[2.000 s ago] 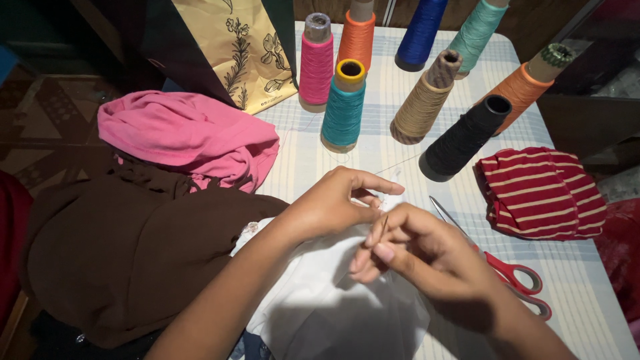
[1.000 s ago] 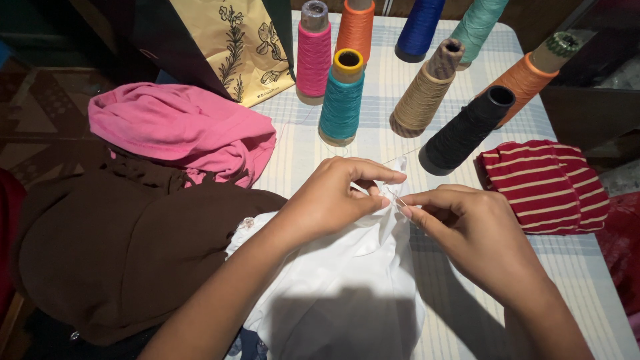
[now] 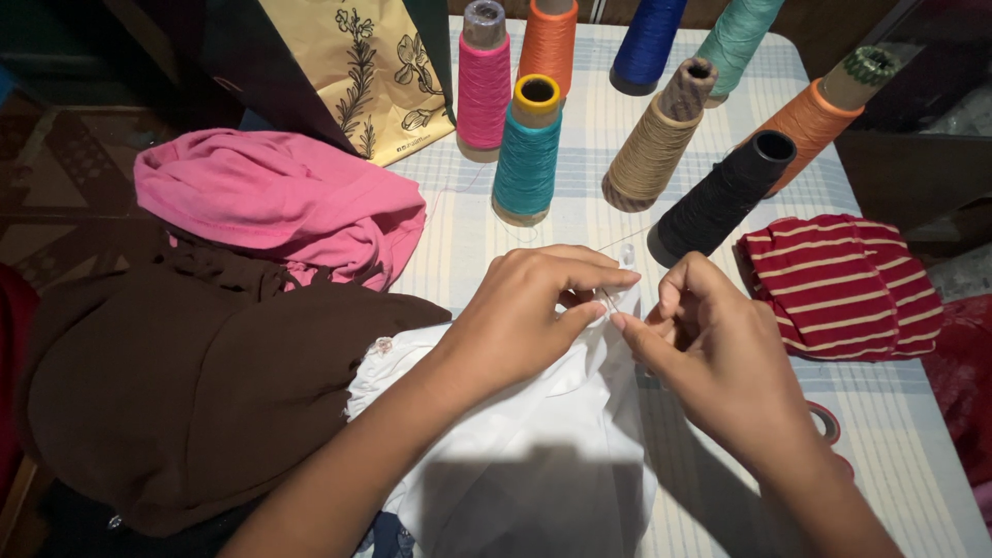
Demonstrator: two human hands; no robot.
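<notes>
My left hand [image 3: 535,310] pinches the edge of a white cloth garment [image 3: 527,434] between thumb and fingers. Close on its right, my right hand [image 3: 690,333] holds a thin sewing needle [image 3: 610,299] at the cloth, thumb tip against it. A fine thread [image 3: 624,239] runs from near my left fingers toward the cone of black thread [image 3: 717,205]. The red handles of the scissors [image 3: 828,425] show partly behind my right wrist; the rest of them is hidden.
Behind my hands stand several thread cones, among them teal [image 3: 527,163], pink [image 3: 483,89] and tan [image 3: 655,147]. A pink cloth [image 3: 271,201] and brown cloth [image 3: 155,387] lie left, a striped red cloth [image 3: 845,291] right. A paper bag [image 3: 364,77] stands at the back.
My right hand has moved from over the white cloth to its right side, uncovering more of it. The scissors, largely visible two seconds ago, are now mostly behind my right hand and forearm.
</notes>
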